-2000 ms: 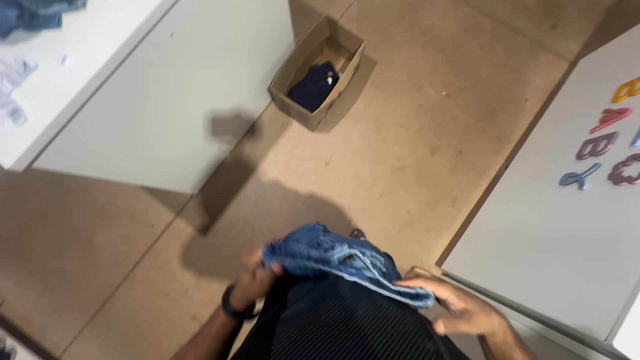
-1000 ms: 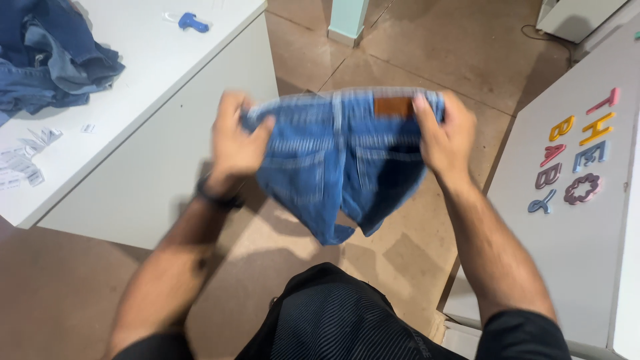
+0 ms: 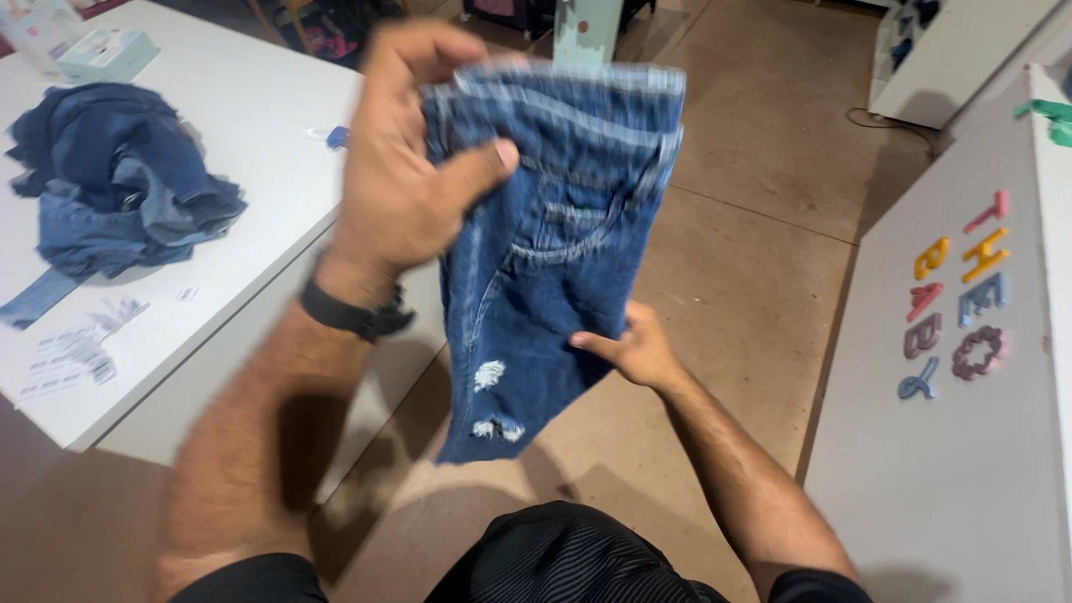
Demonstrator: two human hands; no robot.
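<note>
A pair of blue denim shorts (image 3: 553,276), folded lengthwise with frayed white patches near the hem, hangs in the air in front of me. My left hand (image 3: 419,159) grips its waistband at the upper left, thumb across the front, and wears a black wristband. At the right edge, lower down, my right hand (image 3: 632,347) holds the denim with the thumb on the front; its other fingers are partly hidden. The waistband is motion-blurred.
On the white table (image 3: 251,75) at left lie a heap of denim garments (image 3: 126,184), label sheets (image 3: 75,356), a blue item (image 3: 337,137) and a light box (image 3: 109,54). A white panel with colored letters (image 3: 963,285) stands at right.
The shorts were low near my lap, then spread open by the waistband between both hands. Now they are folded, with my right hand lower along their side. The view has tilted up.
</note>
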